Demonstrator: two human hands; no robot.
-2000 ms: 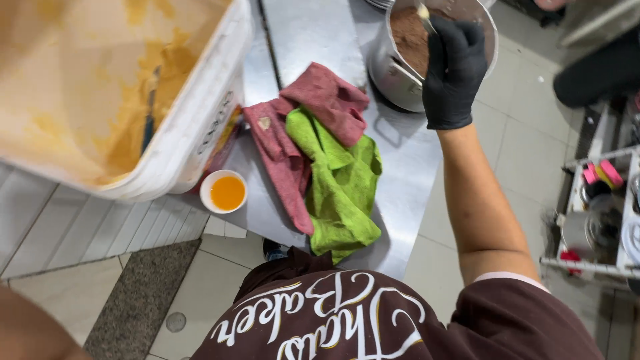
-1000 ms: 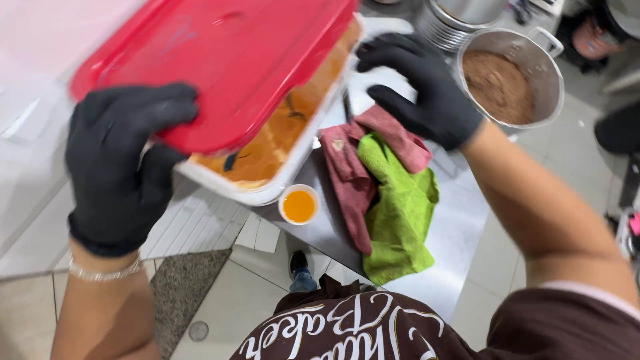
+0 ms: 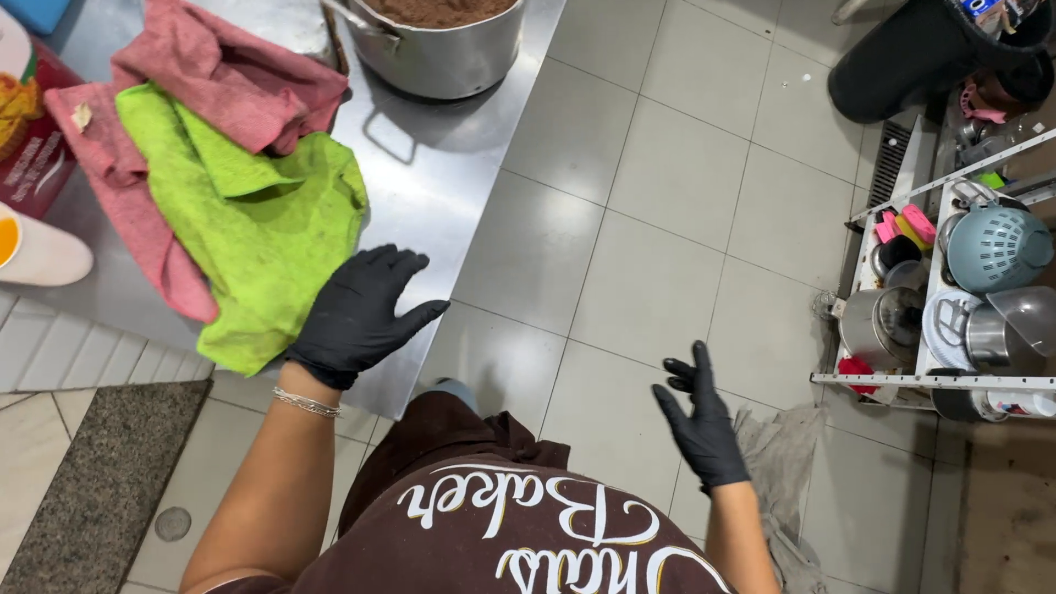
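My left hand, in a black glove, is spread over the corner of the steel table, at the lower edge of a green cloth; it grips nothing. My right hand, gloved in black too, hangs over the tiled floor with its fingers apart and holds nothing. Beneath and behind the green cloth is a crumpled pink cloth. An aluminium pot with a brown crumbly or powdery content stands at the top of the table. At the left edge is a white cup with orange liquid.
A metal shelf rack at right carries pots, lids and a blue-grey colander. Behind it stands a black bin. A grey rag lies on the floor near my right arm. A red container stands at the table's left.
The view has swung to the right. My left hand has let go of the red lid and rests by the green cloth; my right hand has moved away from the tub to over the floor.
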